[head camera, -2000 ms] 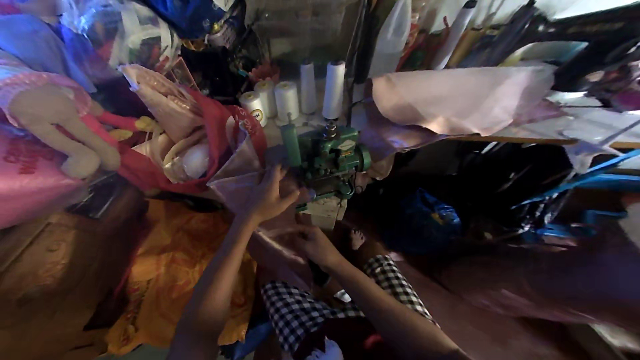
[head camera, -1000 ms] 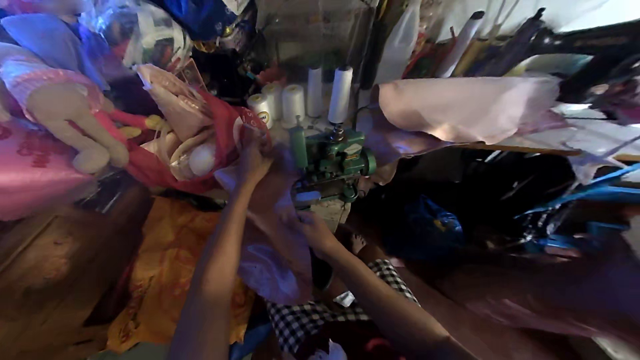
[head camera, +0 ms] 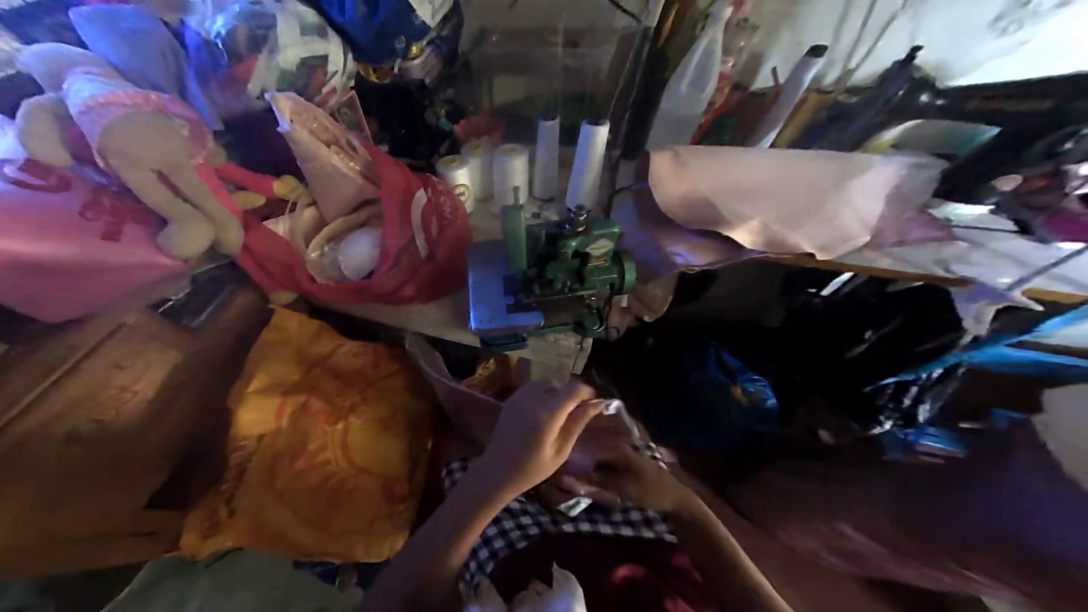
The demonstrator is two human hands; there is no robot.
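My left hand [head camera: 544, 425] is raised over my lap, its fingers closed on the edge of a pale pink fabric piece [head camera: 459, 399]. Lower and to the right, my right hand [head camera: 633, 476] is in shadow at the same fabric; its fingertips are hard to make out. A small white piece [head camera: 575, 506] lies by its fingers, and another white bit shows at the left fingertips. Beyond both hands stands a green overlock sewing machine [head camera: 578, 263] with a bare bluish metal plate [head camera: 497, 289] at its left. White thread cones [head camera: 588, 161] stand behind it.
A red plastic bag [head camera: 425, 246] with fabric pieces and a plush doll [head camera: 144, 144] are at the left. An orange bag [head camera: 331, 442] hangs below them. Pink fabric [head camera: 790, 195] lies over the table edge at the right. Dark and blue plastic bags [head camera: 722, 395] sit beneath.
Both hands have moved away from the machine toward my lap, bringing the fabric with them. The machine's left plate, covered by fabric and my left arm before, is now in sight.
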